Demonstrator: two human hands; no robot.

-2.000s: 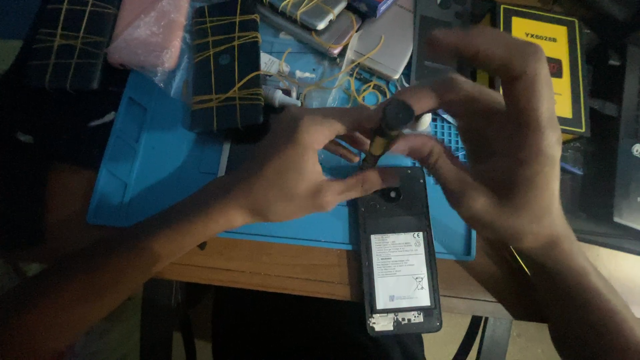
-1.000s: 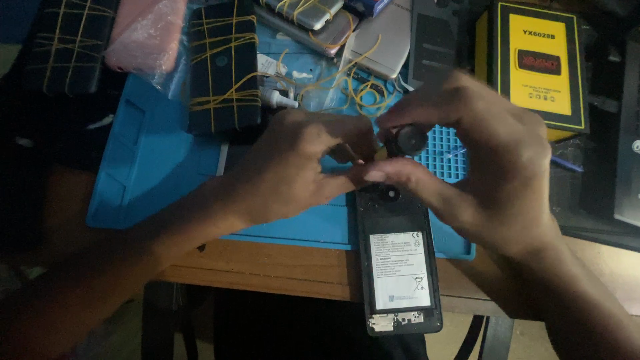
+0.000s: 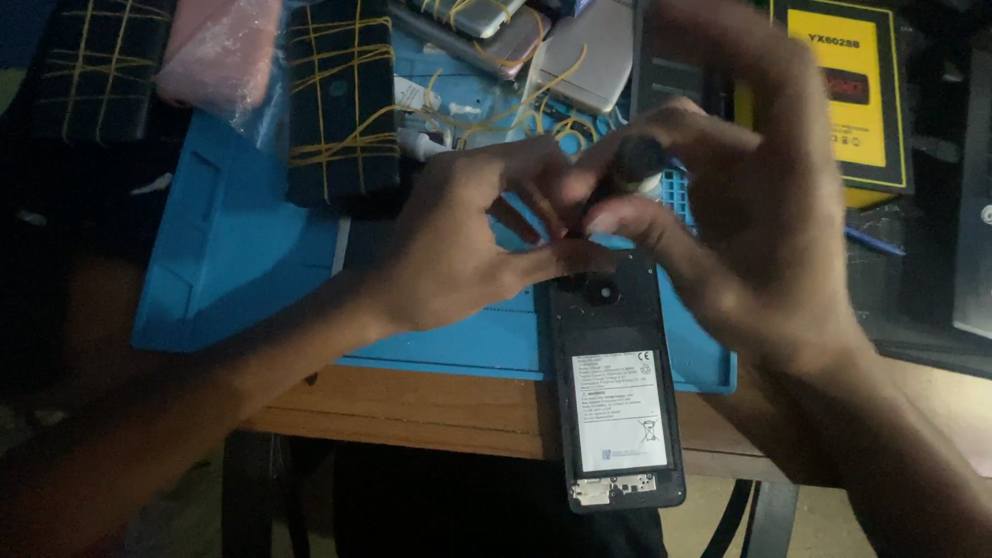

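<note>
An opened smartphone (image 3: 620,387) with its back cover off lies on a blue silicone work mat (image 3: 232,256) and juts past the table's front edge. Its battery bears a printed white label. My right hand (image 3: 744,209) holds a dark-capped screwdriver (image 3: 639,161) between thumb and fingers, above the phone's upper end. My left hand (image 3: 480,232) is beside it, its fingertips at the screwdriver's lower part and over the phone's top left corner. The screwdriver's tip is hidden behind the fingers.
Dark phones bound with yellow rubber bands (image 3: 341,101), a pink phone case (image 3: 221,54) in clear plastic and silver phones (image 3: 585,54) lie behind my hands. Loose rubber bands (image 3: 570,128) are on the mat. A yellow and black box (image 3: 845,101) stands at the right, near a blue pen-like tool (image 3: 874,240).
My right hand's fingers have spread from their closer hold around the screwdriver's cap one second ago. The left hand and the phone remain in nearly the same place.
</note>
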